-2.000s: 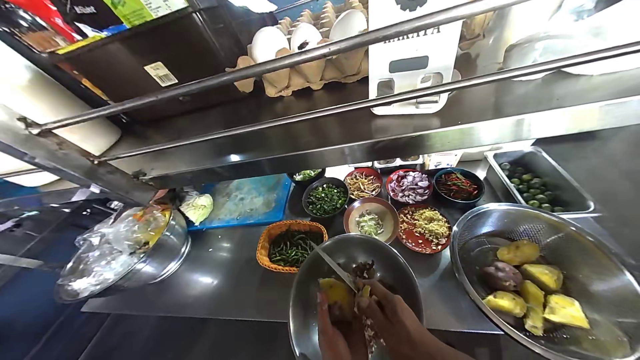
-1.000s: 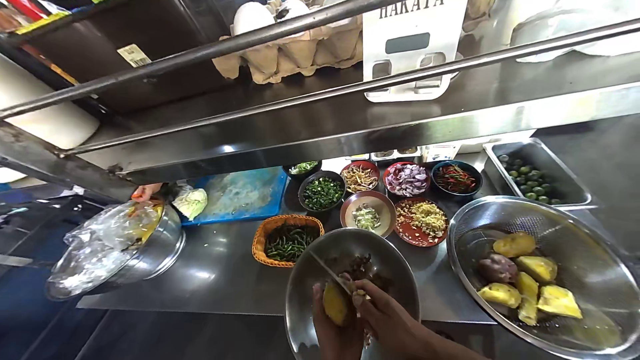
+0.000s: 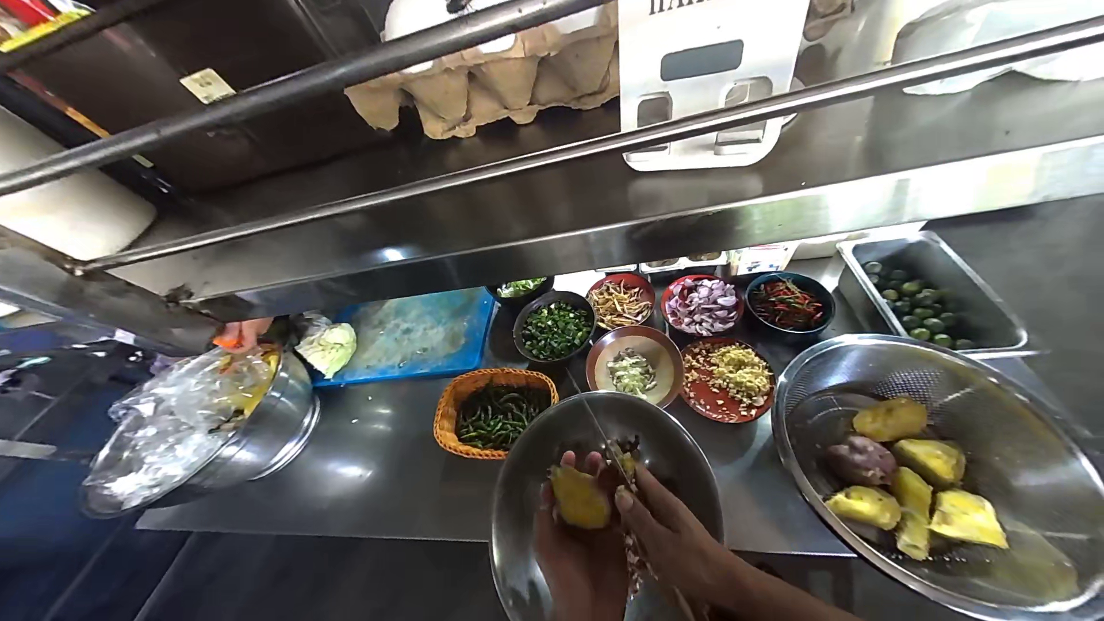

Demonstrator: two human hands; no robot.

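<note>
My left hand (image 3: 573, 552) holds a yellow-fleshed root vegetable piece (image 3: 580, 498), likely sweet potato, over a steel mixing bowl (image 3: 690, 466). In my right hand (image 3: 668, 526) is a knife (image 3: 601, 429), its blade pointing up and away, close to the piece. Dark peelings lie in the bowl behind my hands, partly hidden. At the right, a steel colander (image 3: 1018, 448) holds several yellow pieces (image 3: 966, 517) and a purple-skinned one (image 3: 861, 461).
An orange basket of green chillies (image 3: 500, 416) and small bowls, including chopped greens (image 3: 556, 329), stand behind the mixing bowl. A blue cutting board (image 3: 423, 332) and plastic-filled pot (image 3: 289, 423) are left. Another person's hand (image 3: 243, 332) is beside the pot. A metal shelf (image 3: 517, 216) spans above.
Another person's hand shows by the pot, where none was plain two seconds ago. My hands stay over the mixing bowl, and the yellow piece shows a broader face than two seconds ago.
</note>
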